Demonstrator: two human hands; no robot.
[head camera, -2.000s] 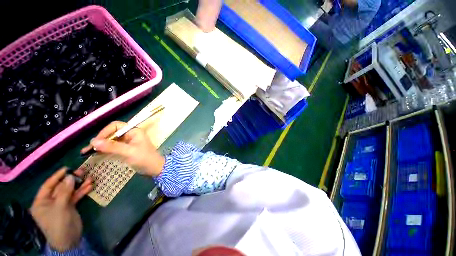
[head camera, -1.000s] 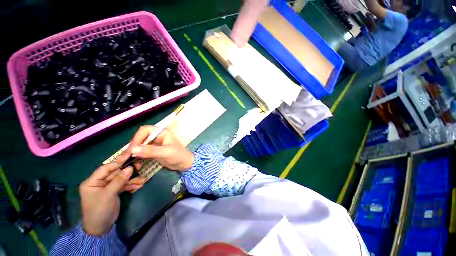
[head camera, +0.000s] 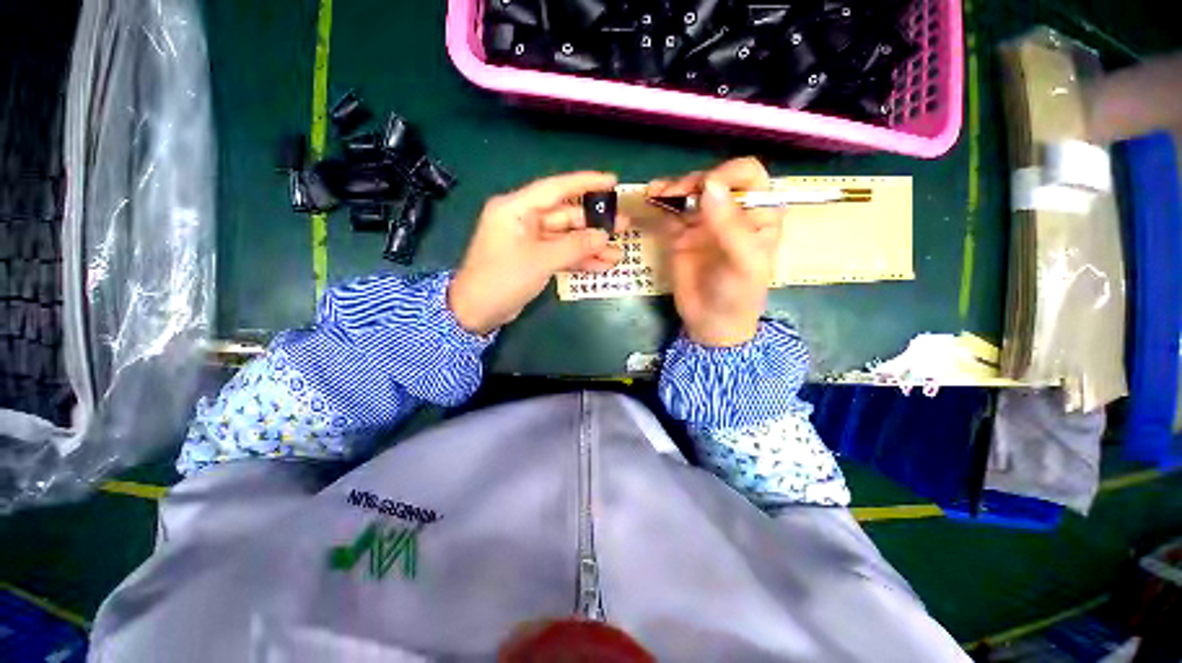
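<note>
My left hand (head camera: 525, 246) holds one small black plastic part (head camera: 599, 210) between thumb and fingers; a small pale ring shows on the part. My right hand (head camera: 721, 253) holds a slim pick-up tool (head camera: 804, 198) like a pen, its dark tip pointing left, a short gap from the part. The pale shaft and gold-brown rear end point right. Both hands are above the cream adhesive sheet (head camera: 849, 246), whose left end has rows of tiny dark-outlined marks. The hands cover part of the sheet. Whether a small piece sits on the tool tip cannot be told.
A pink basket (head camera: 706, 119) of black parts stands behind the sheet. A loose pile of black parts (head camera: 370, 179) lies to the left. A bagged tray (head camera: 143, 194) is at the left edge. A wrapped stack (head camera: 1063, 246) and a blue tray (head camera: 1151, 298) are at the right.
The view has swung left and levelled, bringing in the bagged tray. The tool tip, at the part in my left hand one second ago, is now apart from it. Both hands keep their holds.
</note>
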